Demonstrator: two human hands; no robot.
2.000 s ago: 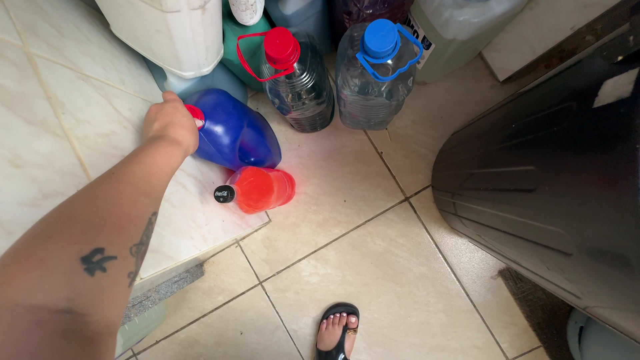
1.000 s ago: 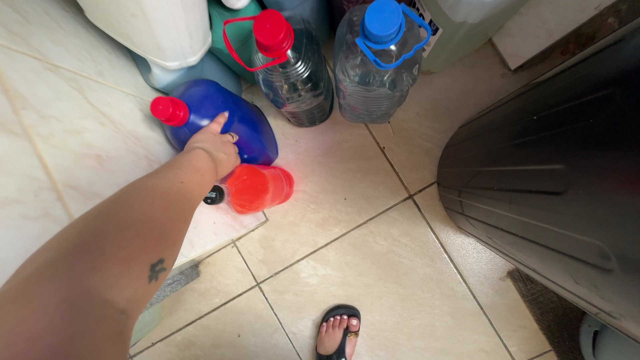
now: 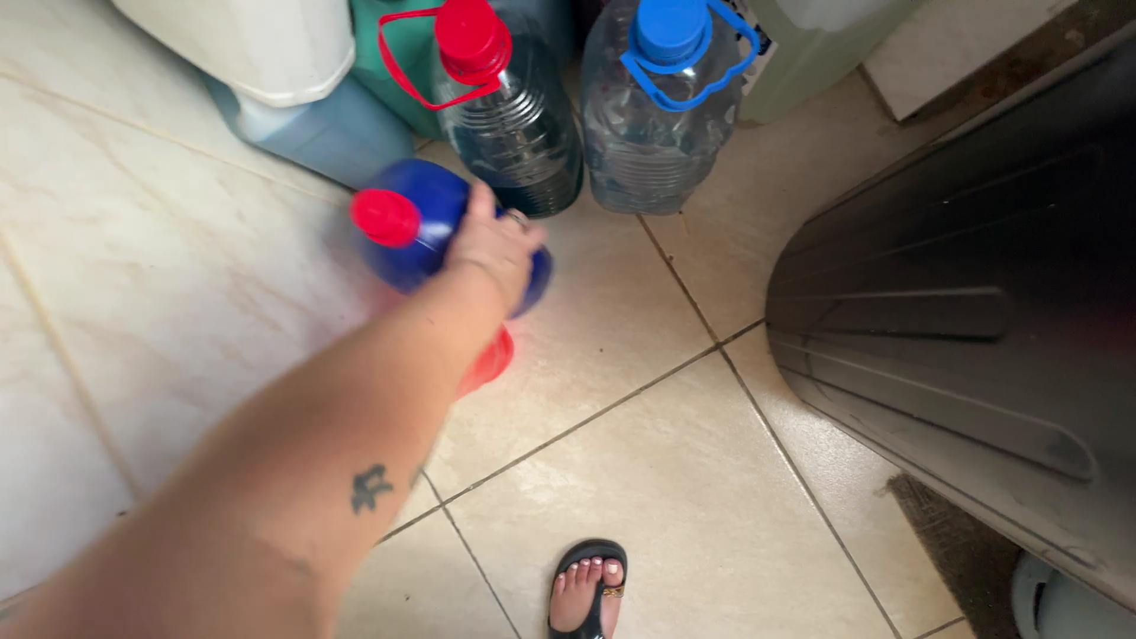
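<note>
My left hand (image 3: 497, 248) is on the side of a blue plastic bottle with a red cap (image 3: 426, 222), fingers over its body and a ring on one finger. The blue bottle stands beside a clear jug with a red cap and red handle (image 3: 510, 124). Just below it a bottle of red liquid (image 3: 488, 362) is mostly hidden behind my forearm. A clear jug with a blue cap and handle (image 3: 661, 133) stands to the right of the red-capped one. My right hand is out of view.
White (image 3: 293, 44), light blue (image 3: 328, 133) and green (image 3: 390, 62) containers stand at the upper left. A pale plastic container (image 3: 799, 53) is behind the blue-capped jug. A large dark bin (image 3: 958, 311) fills the right. My sandalled foot (image 3: 590, 586) is on the tiled floor.
My left hand has moved from the blue bottle's red cap to its side. The blue bottle has shifted toward the red-capped jug since one second ago.
</note>
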